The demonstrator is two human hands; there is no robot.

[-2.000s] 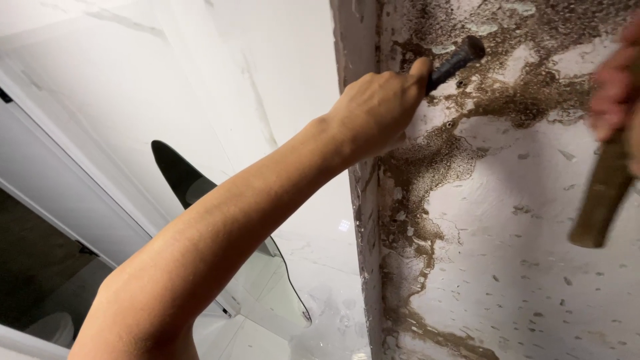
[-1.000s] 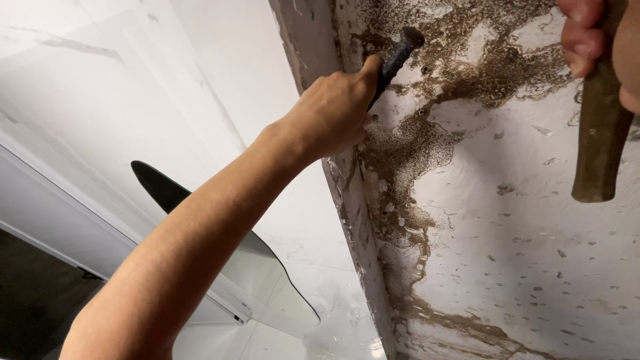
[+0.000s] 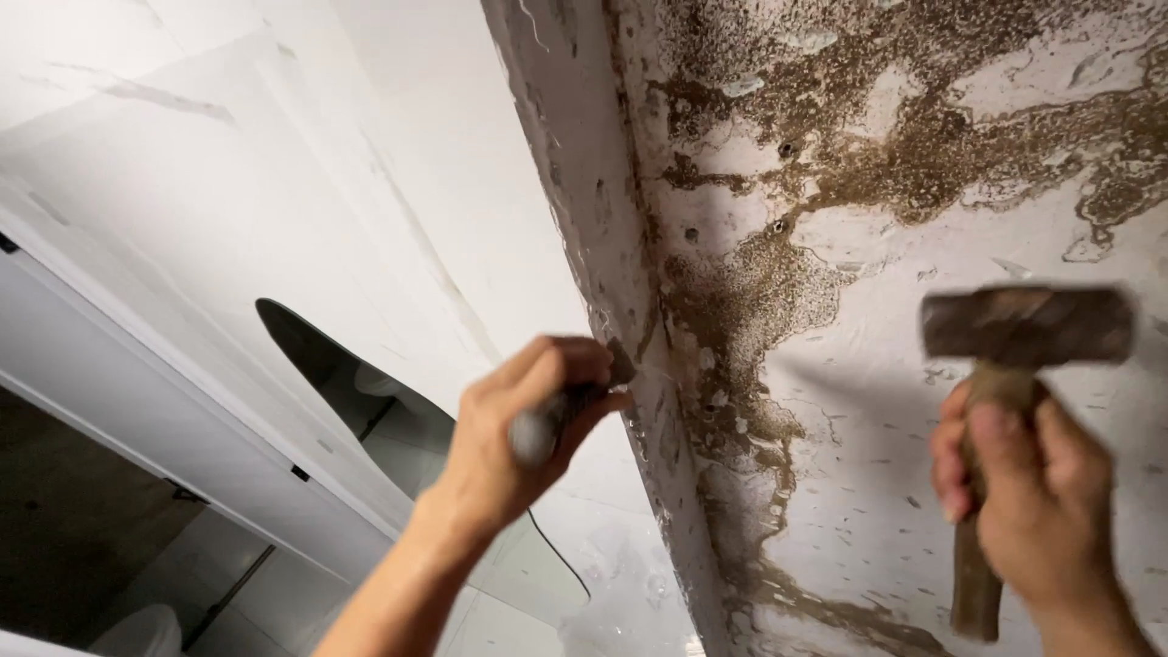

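My left hand (image 3: 525, 429) grips a dark metal chisel (image 3: 538, 433), its round struck end toward me and its flat tip at the narrow edge strip (image 3: 630, 328) between the white tiled wall and the stained wall. Whether the tip touches the strip I cannot tell. On the right, my right hand (image 3: 1027, 484) is closed round the wooden handle of a club hammer (image 3: 1027, 324). The hammer's blurred, rusty head is up, in front of the stained wall (image 3: 876, 383) and apart from the chisel. Brown mould and peeling paint cover much of that wall's upper part.
A curved, frameless mirror (image 3: 401, 420) is on the white tiled wall (image 3: 392, 182), just behind my left forearm. At lower left are a white door frame (image 3: 164, 383) and a dark opening. A white toilet (image 3: 141, 630) shows in part at the bottom.
My left hand has moved the chisel from the mouldy wall down to the edge strip. The hammer head, outside the earlier frames, is now in view with my right hand lower on the right.
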